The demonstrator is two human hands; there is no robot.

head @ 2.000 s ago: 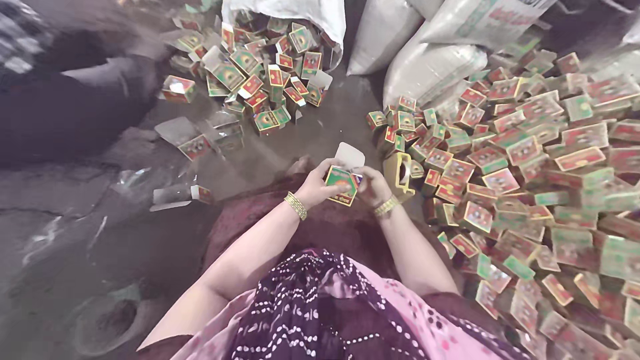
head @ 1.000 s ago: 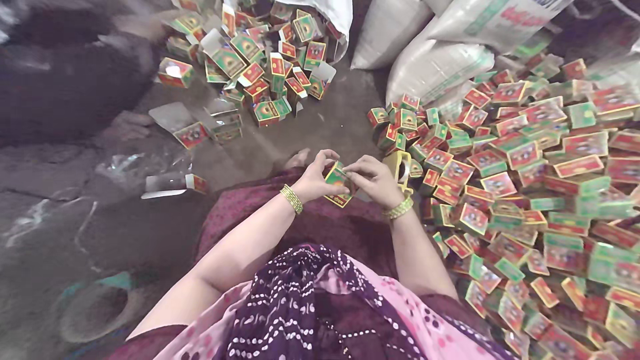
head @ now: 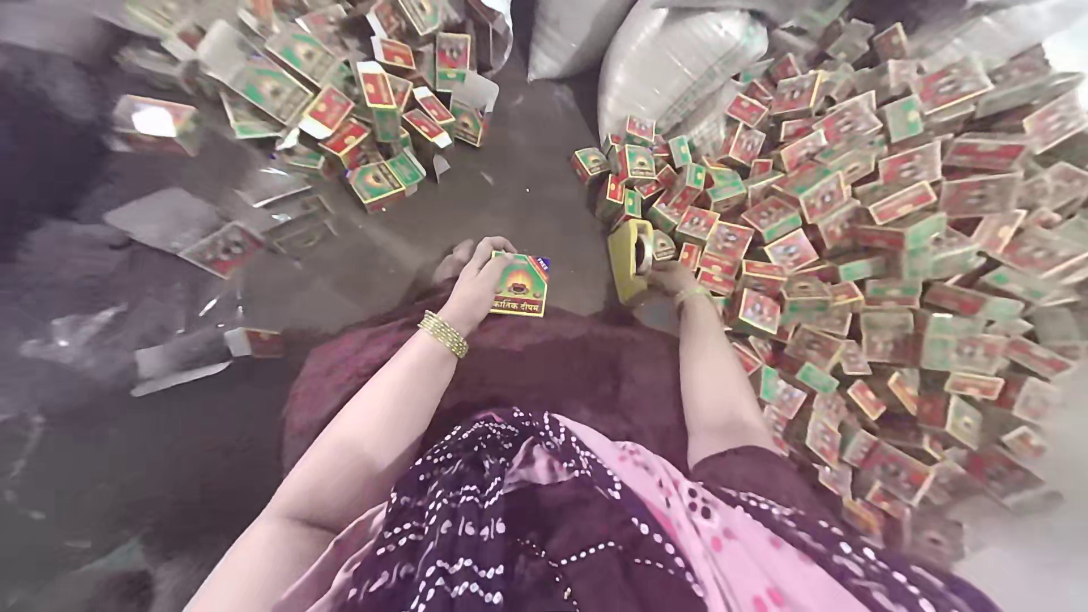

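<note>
A small green and red printed cardboard box (head: 520, 286) is held in my left hand (head: 483, 285), above my lap, its flat printed face upward and its top flap no longer standing up. My right hand (head: 671, 276) is at a yellow tape dispenser (head: 630, 262) beside the right-hand pile of boxes; its fingers are partly hidden, so whether they grip the dispenser cannot be told. A roll shows inside the dispenser.
Many similar closed boxes (head: 816, 200) are heaped on the right. Several boxes, some with open flaps (head: 378, 183), spill from a white sack at the upper left. Full white sacks (head: 671, 64) stand at the top centre. Clear plastic and loose cartons (head: 183, 353) lie on the left floor.
My right hand has left the box and moved right to the yellow tape dispenser. The box's white flap, raised two seconds ago, no longer shows. My left hand still holds the box.
</note>
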